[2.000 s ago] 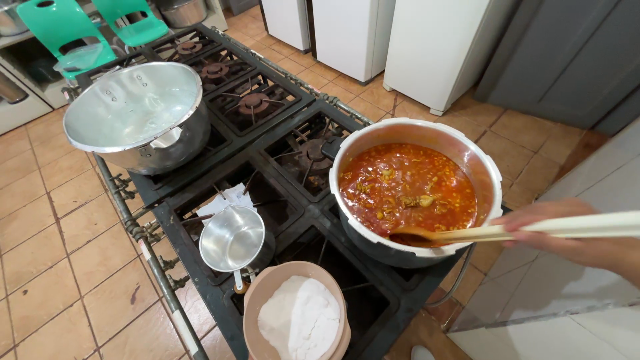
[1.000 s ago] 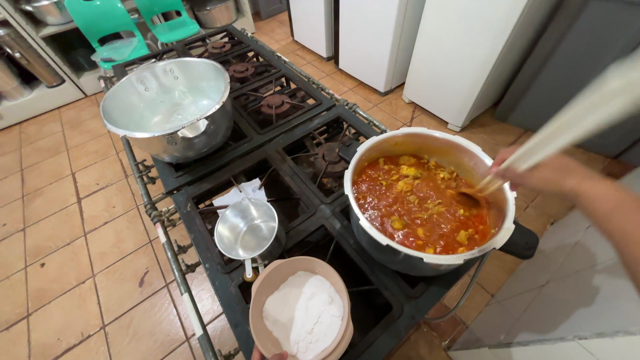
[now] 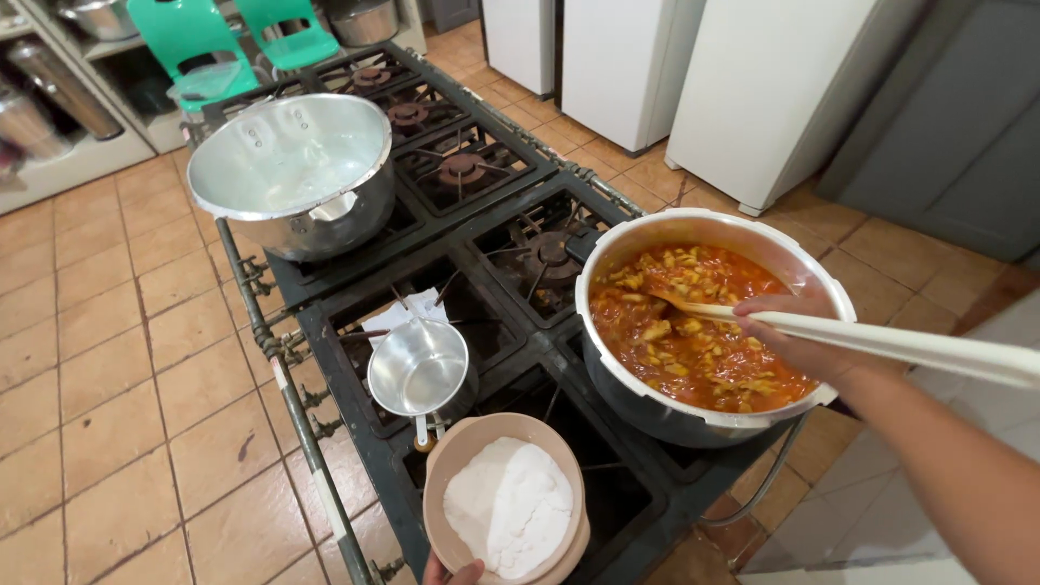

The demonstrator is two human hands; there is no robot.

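Observation:
My right hand (image 3: pixel 784 329) grips the long pale handle of a stirring spoon (image 3: pixel 861 331), whose brown end dips into red-orange stew with yellowish pieces (image 3: pixel 691 345). The stew fills much of a large metal pot (image 3: pixel 597 345) on the stove's near right part. At the bottom, the fingers of my left hand (image 3: pixel 453 571) hold the rim of a beige bowl (image 3: pixel 436 496) of white powder (image 3: pixel 528 504); the rest of that hand is out of view. A small aluminium saucepan (image 3: pixel 418 366) stands just behind the bowl, beside a crumpled white paper (image 3: pixel 406 313).
A big aluminium pot (image 3: pixel 357 211) sits on the far left of the black gas stove (image 3: pixel 455 244). A pipe with gas knobs (image 3: pixel 280 366) runs along its left edge. Green chairs (image 3: pixel 191 41), shelves and white appliances (image 3: pixel 617 73) stand behind; tiled floor (image 3: pixel 97 349) lies left.
The spoon's dipped end has moved from the right side of the stew to its far left, with my right hand now over the pot. More of my left hand shows at the beige bowl.

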